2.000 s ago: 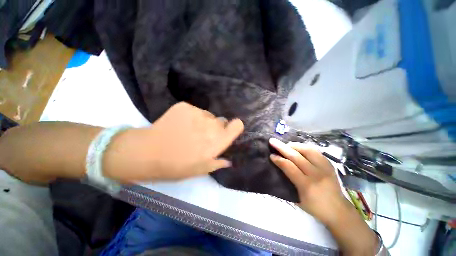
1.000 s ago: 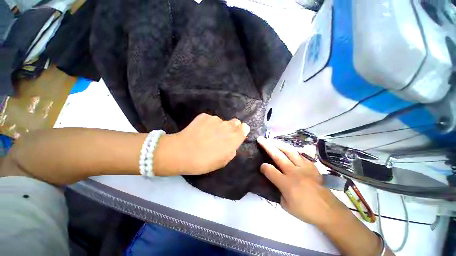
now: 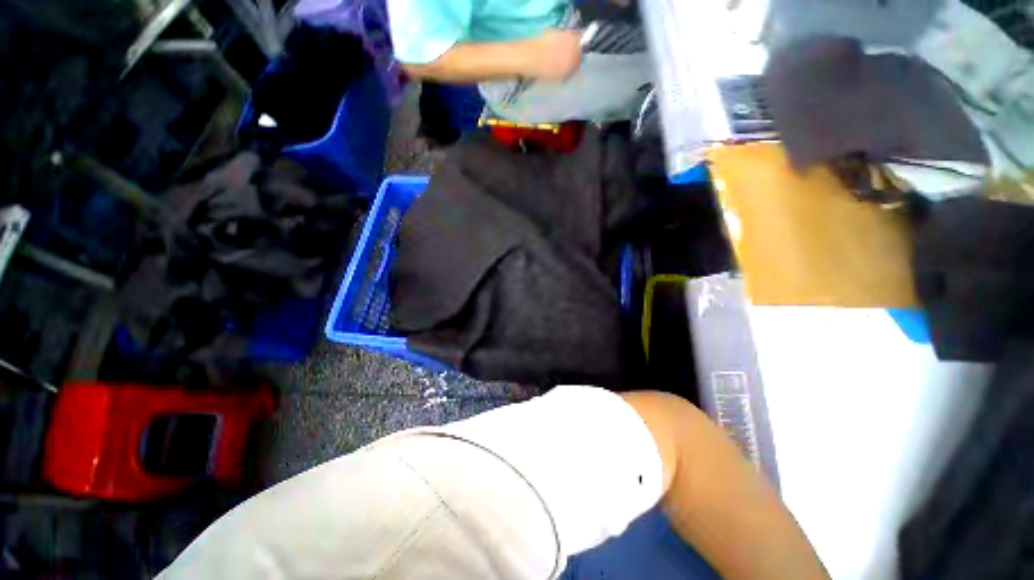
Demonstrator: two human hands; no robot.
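Observation:
The view has turned to the wearer's left side. A blue plastic crate (image 3: pixel 354 283) stands on the floor, with a heap of dark cloth pieces (image 3: pixel 533 283) in it and hanging over its edges. My left sleeve and forearm cross the bottom of the view, and the forearm runs out at the bottom edge, so my left hand is out of the picture. My right hand is not in view. Dark cloth (image 3: pixel 975 476) lies at the right edge on the white table (image 3: pixel 839 419), slightly blurred.
A brown board (image 3: pixel 811 244) lies on the table beside dark folded pieces (image 3: pixel 867 108). A red stool (image 3: pixel 102 442) is at lower left. A blue container (image 3: pixel 346 142) with dark cloth stands behind. Another person's arm (image 3: pixel 499 59) shows at the top.
The view has swung left, away from the sewing machine to the floor and crate. Both hands, earlier on the dark cloth near the needle, are now out of the picture.

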